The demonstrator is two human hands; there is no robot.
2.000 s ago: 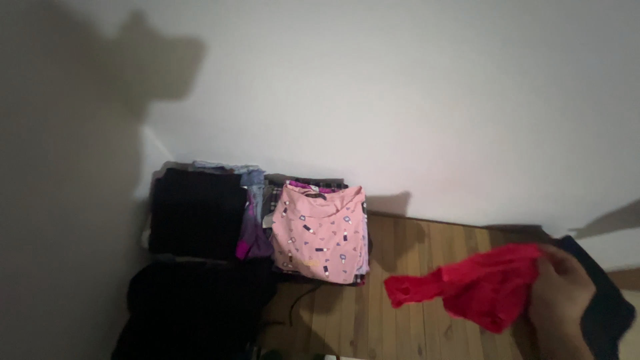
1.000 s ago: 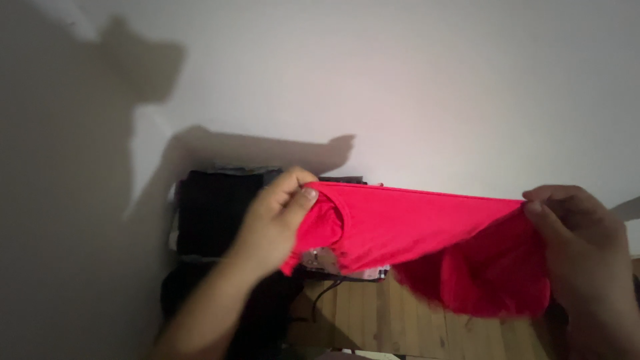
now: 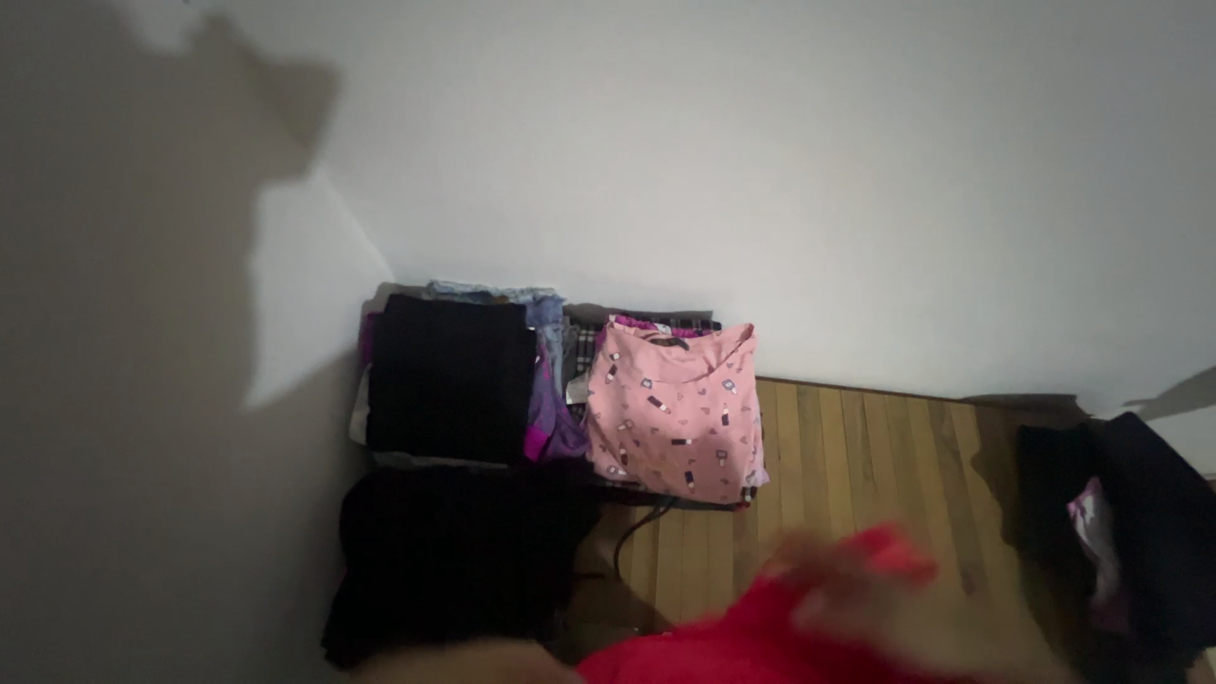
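Note:
A red cloth garment (image 3: 731, 636), blurred by motion, lies across the bottom of the view. My right hand (image 3: 874, 608), also blurred, grips it near its upper end. Of my left hand (image 3: 465, 662) only a blurred part shows at the bottom edge, beside the garment's left end; its fingers are hidden. Beyond the hands, a folded pink printed top (image 3: 679, 418) lies on a stack of clothes. Left of it is a stack with folded black cloth (image 3: 451, 380) on top, with purple cloth (image 3: 554, 418) and blue denim (image 3: 546, 309) showing at its edges.
A black heap of cloth (image 3: 456, 560) is in front of the left stack. Dark clothing (image 3: 1154, 532) with a pale patterned piece (image 3: 1097, 541) lies at the right. The stacks stand on a wooden floor (image 3: 855, 456) against a white wall (image 3: 760, 171).
The red garment, stretched between both hands a second ago, is now bunched and lower. Both hands have moved down, and the pink top is in full view again.

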